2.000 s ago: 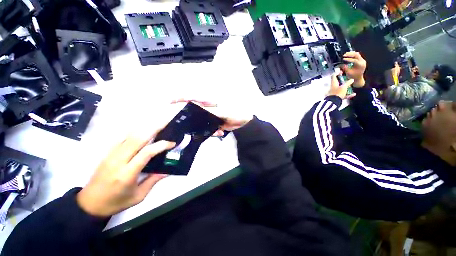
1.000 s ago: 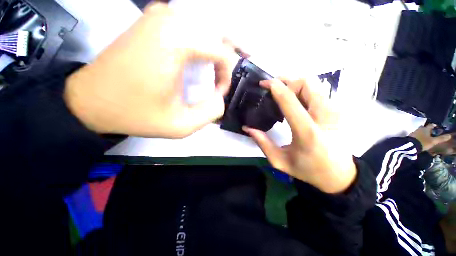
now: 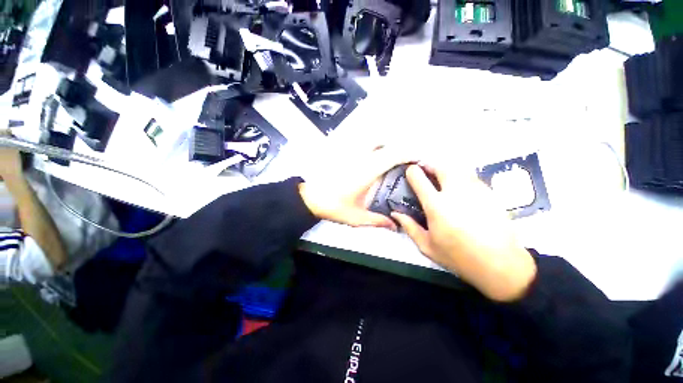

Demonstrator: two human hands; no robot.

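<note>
A dark black plastic unit (image 3: 401, 196) is held between both hands above the white bench near its front edge. My left hand (image 3: 346, 196) grips its left side, with fingers partly hidden behind it. My right hand (image 3: 463, 228) grips its right side, thumb and fingers on the near face. No cable or green board shows on the unit. A thin black mounting frame (image 3: 541, 184) with a large open centre lies flat on the bench just right of my right hand.
Untidy module halves (image 3: 328, 101) with white cable tails lie ahead left. Stacked covers (image 3: 472, 37) with green windows stand ahead right, and more black stacks (image 3: 659, 120) at the far right. A pale cable (image 3: 97, 161) loops at left near another person's arm (image 3: 34, 213).
The view has swung left and back. The cable and green board seen earlier no longer show. My left hand, apart from the black part one second ago, now grips the unit with my right hand.
</note>
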